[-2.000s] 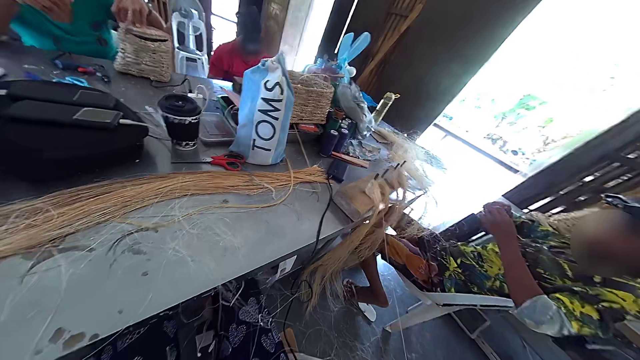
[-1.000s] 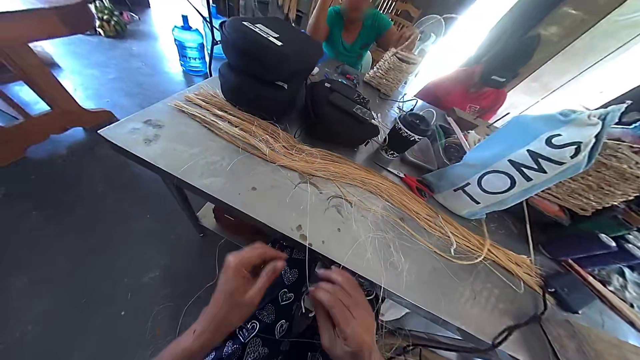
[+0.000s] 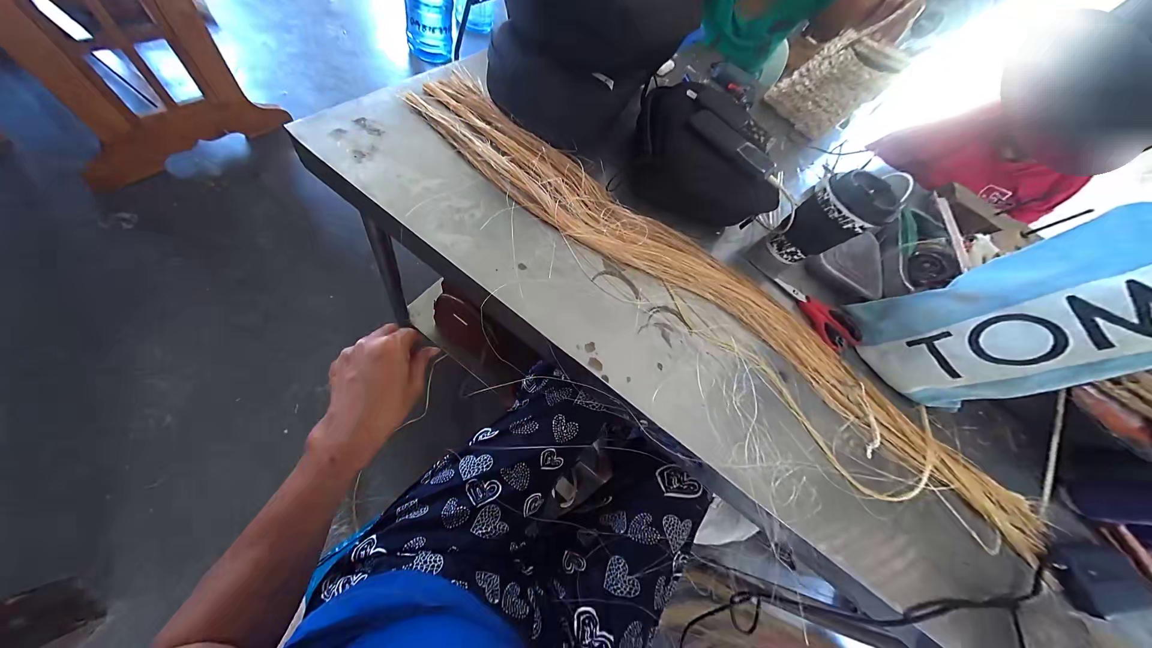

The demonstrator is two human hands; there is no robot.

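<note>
My left hand (image 3: 378, 382) is out to the left of my lap, beside the table's edge, with its fingers closed on a thin fiber strand (image 3: 428, 387). My right hand is not in view. A long bundle of tan plant fiber (image 3: 666, 252) lies diagonally along the grey table (image 3: 540, 288). Loose fine strands (image 3: 756, 414) and a looped strand lie on the near side of it. Red-handled scissors (image 3: 828, 324) rest against the far side of the bundle, next to a light blue TOMS bag (image 3: 1008, 324). More fine fibers lie across the dark heart-patterned cloth (image 3: 540, 486) on my lap.
Black bags (image 3: 693, 162) and a black lidded cup (image 3: 832, 216) stand behind the bundle. A woven basket (image 3: 837, 81) is near a person in green; a person in red (image 3: 981, 162) is farther right. A black cable (image 3: 900, 616) hangs by the table's edge. Wooden furniture (image 3: 171, 90) stands at upper left.
A second ago both hands were together over my lap; now the left hand is farther left and the right is out of view. The view has swung strongly since the earliest frame.
</note>
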